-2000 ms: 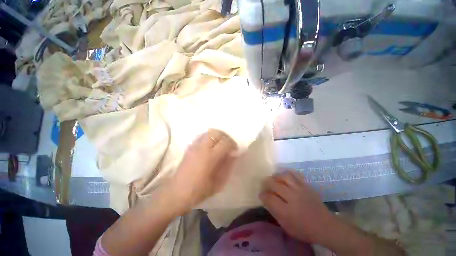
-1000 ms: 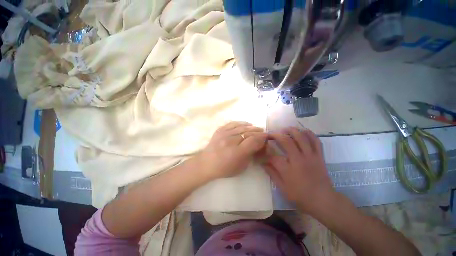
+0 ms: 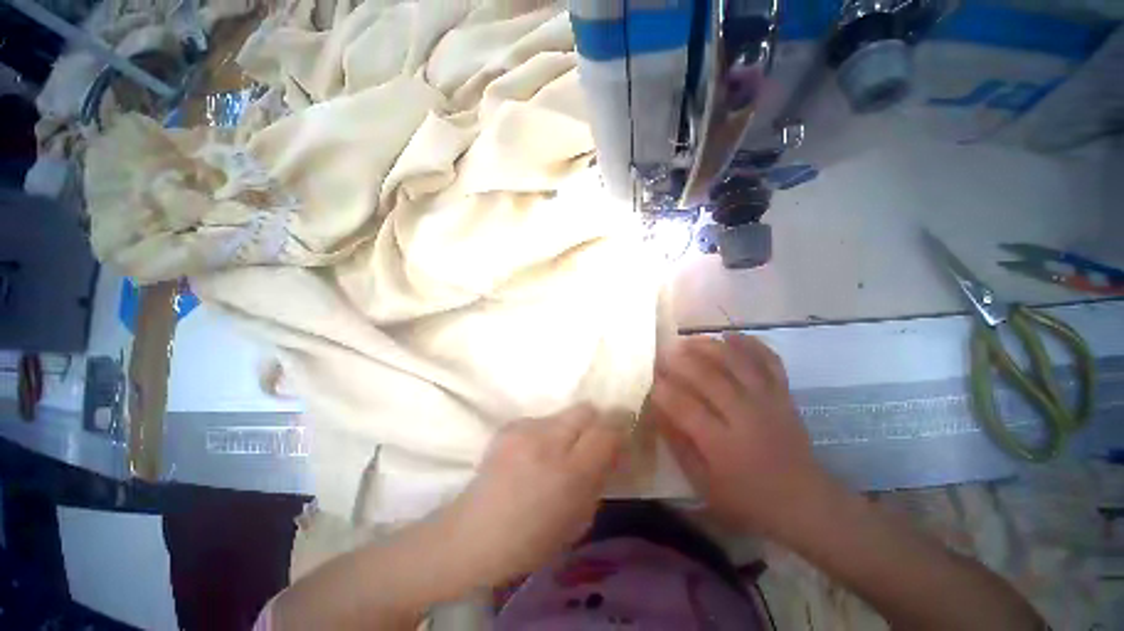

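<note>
A cream garment piece [image 3: 431, 259] lies rumpled left of and in front of the needle, with a gathered, white-stitched edge [image 3: 253, 216] at far left. Its right edge runs to the brightly lit presser foot [image 3: 672, 228] of the white sewing machine [image 3: 974, 74]. My left hand [image 3: 555, 475] grips the cloth near the table's front edge, fingers closed on it. My right hand [image 3: 727, 425] is beside it, fingertips on the cloth's right edge. The glare hides the needle.
Olive-handled scissors [image 3: 1017, 358] lie right of the machine, with orange and blue thread snips [image 3: 1060, 265] above them. A ruler tape [image 3: 887, 419] runs along the front edge. Brown tape [image 3: 154, 370] is at left. More cream cloth [image 3: 924, 555] hangs at lower right.
My left hand first moved up to meet my right hand near the needle, then drew back toward the front edge. The front of the cloth is now pulled into folds.
</note>
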